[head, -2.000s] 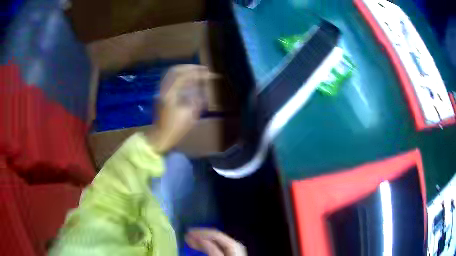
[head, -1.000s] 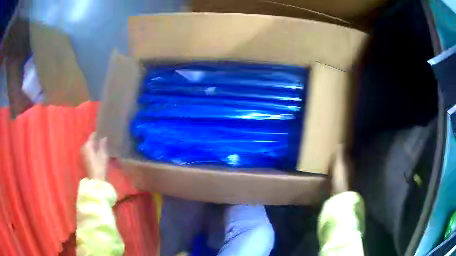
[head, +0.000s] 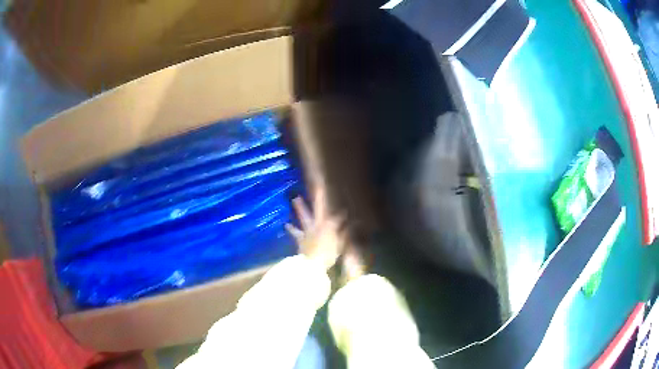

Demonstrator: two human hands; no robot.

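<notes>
The open cardboard carton (head: 162, 317) stands at the left, with shiny blue-film-wrapped bundles (head: 181, 209) lying side by side in it. My left hand (head: 318, 229) is at the carton's right end, fingers spread over the inner edge, holding nothing that I can see. My right hand (head: 352, 265) is close beside it, on the outer side of the same end. It is blurred and largely hidden by its pale sleeve, so its grip cannot be told.
Red foam sheets (head: 32, 317) lie at lower left. A large black bag (head: 412, 303) is between carton and green-topped bench (head: 470, 119). Black strip stock (head: 571, 281) curls over the bench edge, beside a green packet (head: 574, 191). More black strips (head: 484, 36) lie at the top.
The view has swung right, bringing the bench in. My left hand has left the carton's left side for its right end, next to my right hand. The carton now appears further left and tilted.
</notes>
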